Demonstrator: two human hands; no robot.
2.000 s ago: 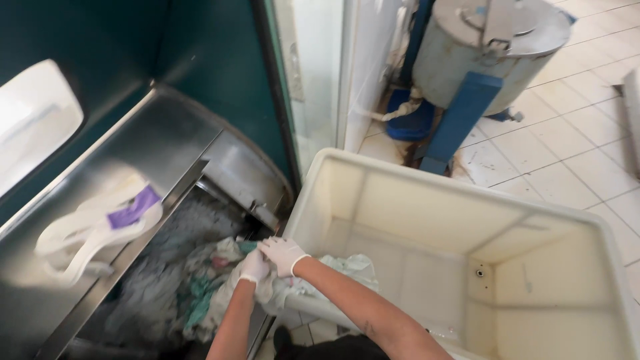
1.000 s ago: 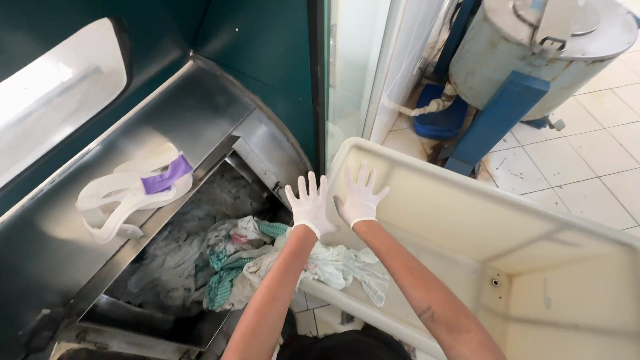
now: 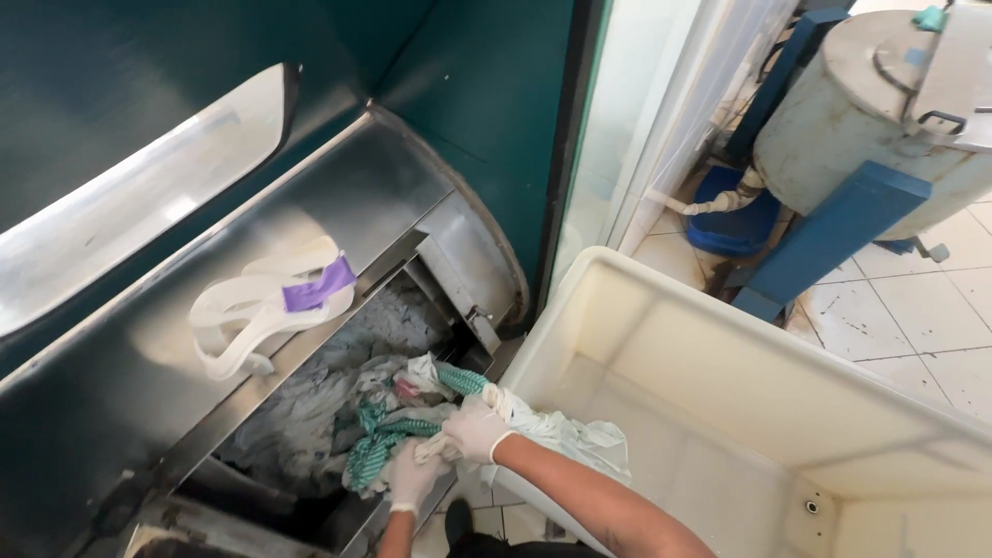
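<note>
My left hand point(image 3: 415, 474), in a white glove, grips a bunched pale cloth at the lower edge of a steel drum's opening. Just above and right of it, my right hand point(image 3: 474, 428), gloved too, is closed on the same tangle of wet laundry. Green-and-white patterned cloth point(image 3: 372, 453) twists through the heap beside my left hand. A pale cloth point(image 3: 577, 442) hangs over the rim of a cream plastic tub point(image 3: 697, 310). More greyish wet laundry point(image 3: 310, 411) lies inside the drum point(image 3: 349, 186).
A white plastic piece with purple tape point(image 3: 263, 306) lies on the drum's steel surface. A latch point(image 3: 477, 314) sticks out at the opening's edge. Behind the tub stand a metal tank point(image 3: 829, 132), its blue support point(image 3: 837, 232) and a blue basin point(image 3: 728, 217).
Both hands, spread open above the tub's edge one second ago, have moved down and left and taken hold of the laundry at the drum's opening.
</note>
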